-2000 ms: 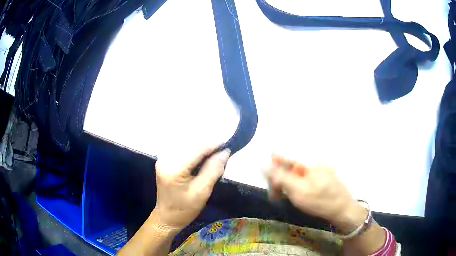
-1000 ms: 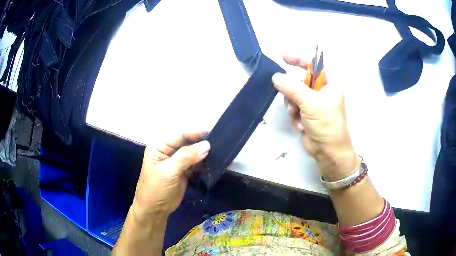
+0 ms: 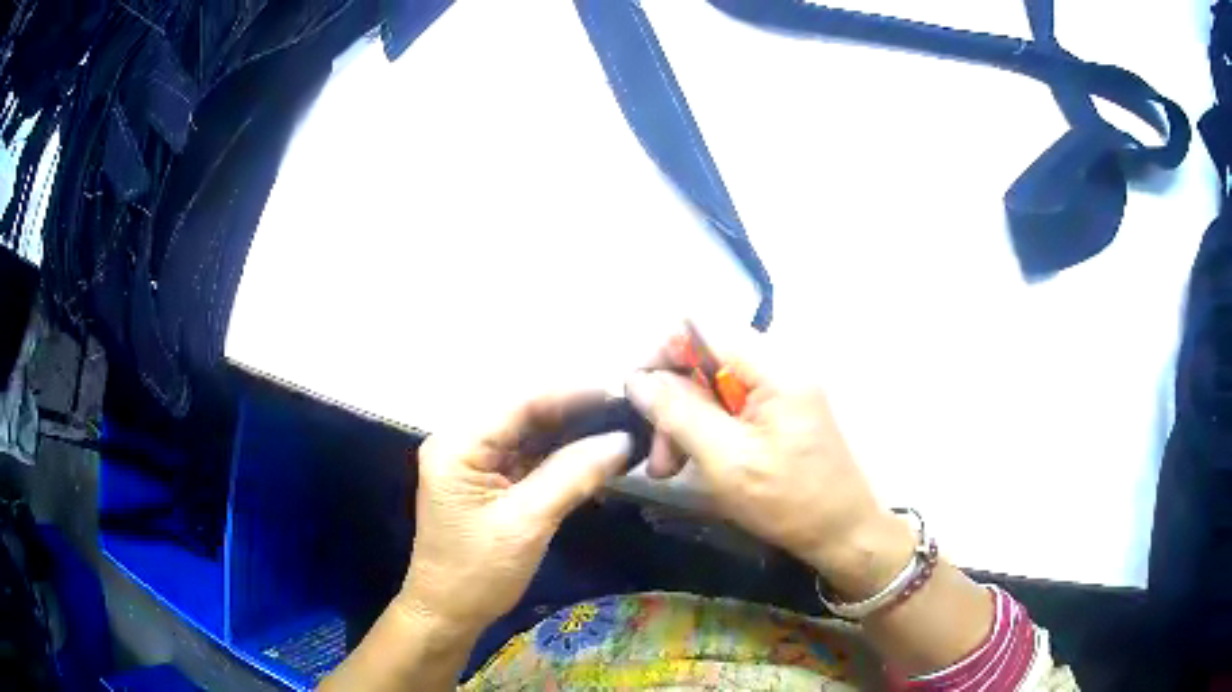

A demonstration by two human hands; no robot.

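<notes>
A dark denim band (image 3: 662, 122) with pale stitch lines runs from the top edge down the white table towards my hands. My left hand (image 3: 520, 487) pinches a short dark end of the band between thumb and fingers. My right hand (image 3: 757, 446) is close beside it, its fingertips at the band end. It holds the orange-handled thread snips (image 3: 730, 388) in the palm; the blades are hidden. Part of the band between the table and my hands is hidden by my right hand.
A large tangled pile of dark bands (image 3: 162, 162) lies at the left. Another looped band (image 3: 1074, 203) lies at the upper right. Dark material (image 3: 1202, 392) lines the right table edge. A blue bin (image 3: 277, 527) stands below at left. The table's front edge (image 3: 324, 396) is near my hands.
The stretched band section has been lowered and turned, with its end now bunched in my left hand. My right hand has moved down and left to meet my left hand, still with the snips.
</notes>
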